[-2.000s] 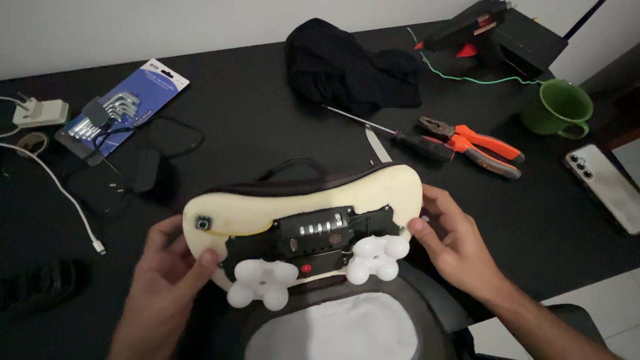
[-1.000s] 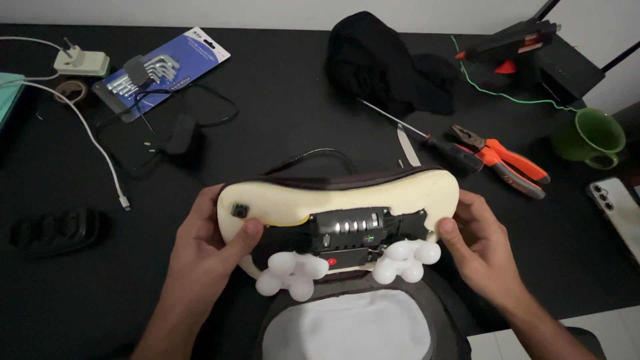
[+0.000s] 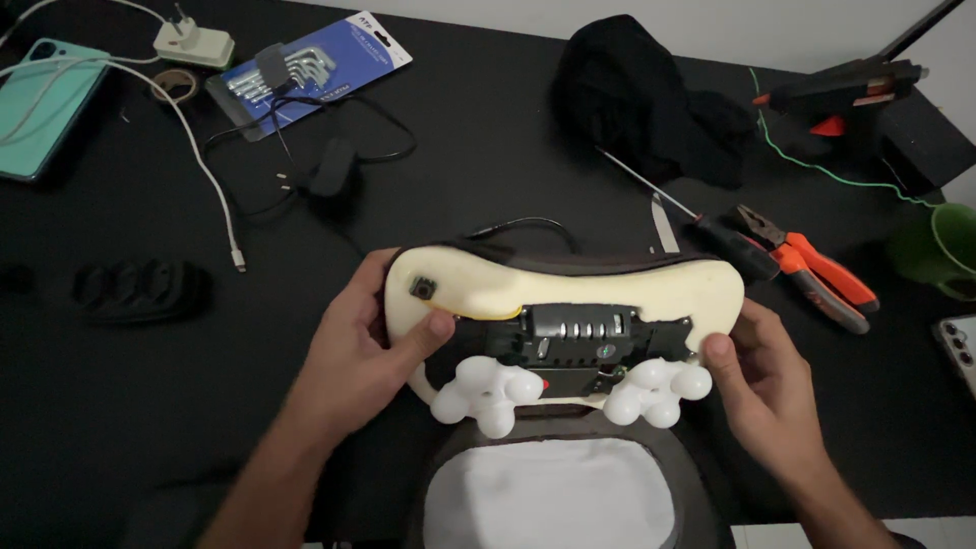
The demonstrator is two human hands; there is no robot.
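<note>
Both hands hold a massage pillow's cream foam piece [image 3: 488, 278] at its ends, tilted up toward me. My left hand [image 3: 366, 358] grips the left end, thumb on the foam under a small square button switch [image 3: 422, 287]. The right end is in my right hand [image 3: 770, 381], thumb on its front edge. Set into the foam is a black motor housing [image 3: 579, 332]. Two white knobbed massage heads [image 3: 488, 393] stand out below it. Dark fabric runs behind the foam and down to a grey cover with a white panel [image 3: 549, 496].
Beyond the hands lie a screwdriver [image 3: 732, 245], orange-handled pliers [image 3: 823, 274], a black cloth [image 3: 633, 99] and a glue gun [image 3: 846, 91]. A green mug [image 3: 938, 248] and phone [image 3: 957, 343] are right. Hex keys [image 3: 286, 72], a black adapter [image 3: 333, 169] and a white cable [image 3: 200, 152] lie left.
The view has shifted left, showing more of the teal phone. Both hands keep their hold on the foam piece; no other change is plain.
</note>
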